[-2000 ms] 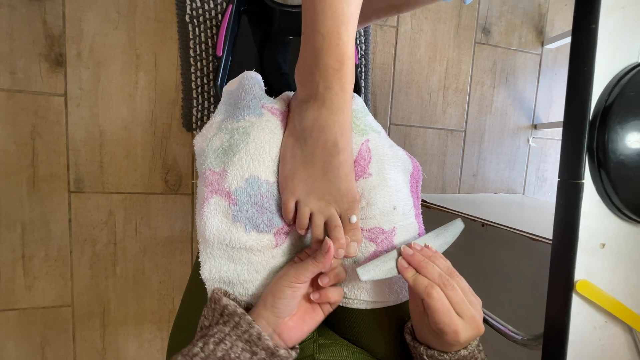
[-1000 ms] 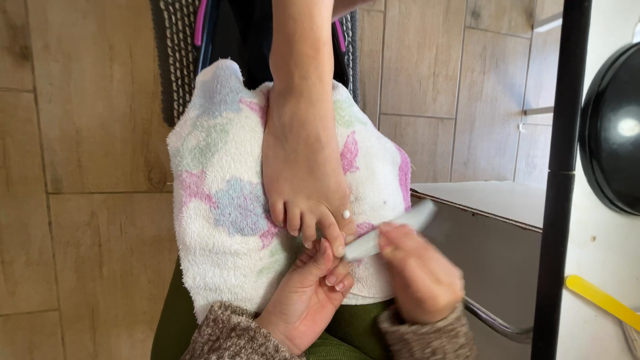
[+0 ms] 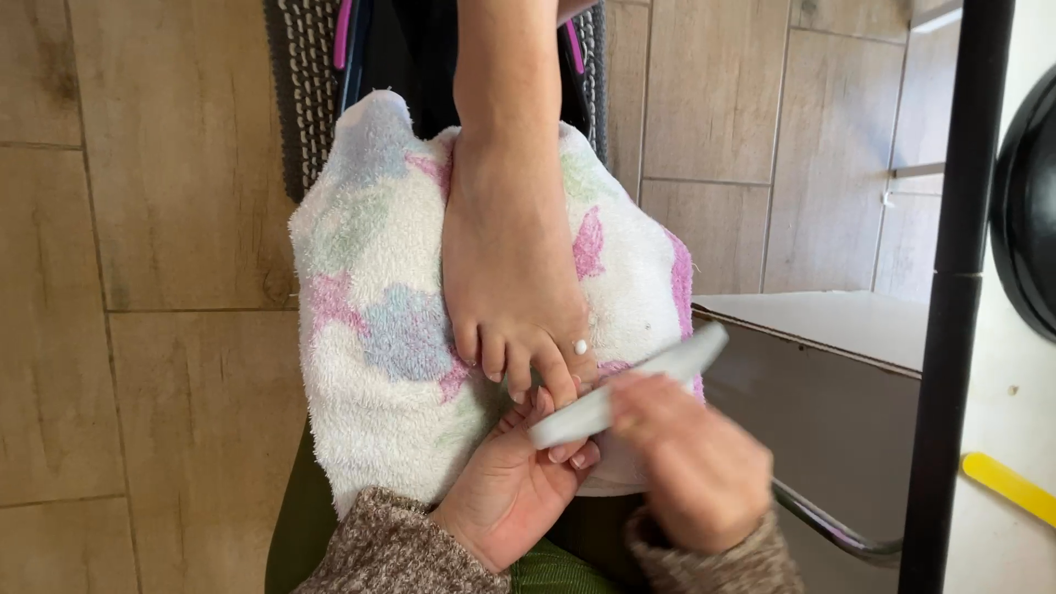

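Observation:
Another person's bare foot point(image 3: 516, 256) rests, toes toward me, on a white towel point(image 3: 371, 412) with pink, blue and green patterns, spread over my lap. A small white dab point(image 3: 581, 347) lies near the base of the big toe. My left hand point(image 3: 520, 478) is palm up under the toe tips, its thumb and fingers holding a toe near the big-toe side. My right hand point(image 3: 697, 454), blurred, grips a pale grey nail file point(image 3: 577, 419). The file slants across the end of the held toes, above my left fingertips, and hides part of them.
At the right stand a black table leg point(image 3: 949, 330) and a white surface point(image 3: 1002, 396) bearing a yellow file-shaped strip point(image 3: 1011, 488) and a round black object point(image 3: 1031, 206). A white shelf point(image 3: 825, 318) sits below. A woven grey mat point(image 3: 309, 99) lies on the wood-look floor tiles point(image 3: 198, 206).
The file in my right hand has moved from beside the big toe to lie across the toe tips. My left hand stays at the toes.

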